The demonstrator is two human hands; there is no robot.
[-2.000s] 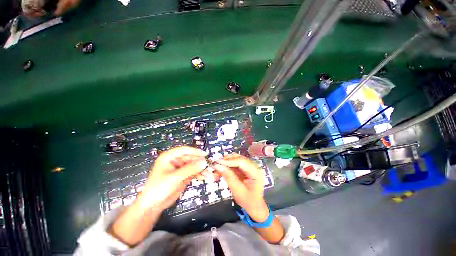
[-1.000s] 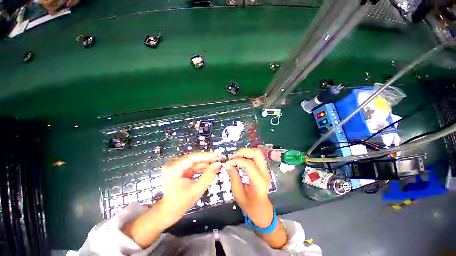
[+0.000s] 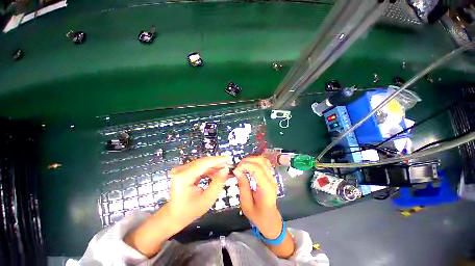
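My left hand [image 3: 195, 189] and my right hand [image 3: 258, 189] meet at the fingertips above the clear blister tray [image 3: 125, 169]. They pinch a tiny component [image 3: 232, 169] between them; its type is too small to tell. Small black units [image 3: 210, 130] lie on the tray, another at its left part [image 3: 119, 143]. Pale parts sit in the lower pockets, partly hidden by my hands. The glue syringe [image 3: 284, 158] lies at the tray's right edge with its green cap to the right. A white wipe [image 3: 240, 134] lies on the tray.
The green belt [image 3: 114, 78] carries several black units [image 3: 195, 58] beyond the tray. An angled metal post [image 3: 312, 57] stands at its near edge. At right are a blue controller box [image 3: 338, 124], a blue bin [image 3: 362, 111], a bottle [image 3: 333, 187] and hoses. Dark trays [image 3: 21, 187] are far left.
Both hands have moved slightly right and stay together at the fingertips. The view has shifted slightly. The belt units keep about the same spacing.
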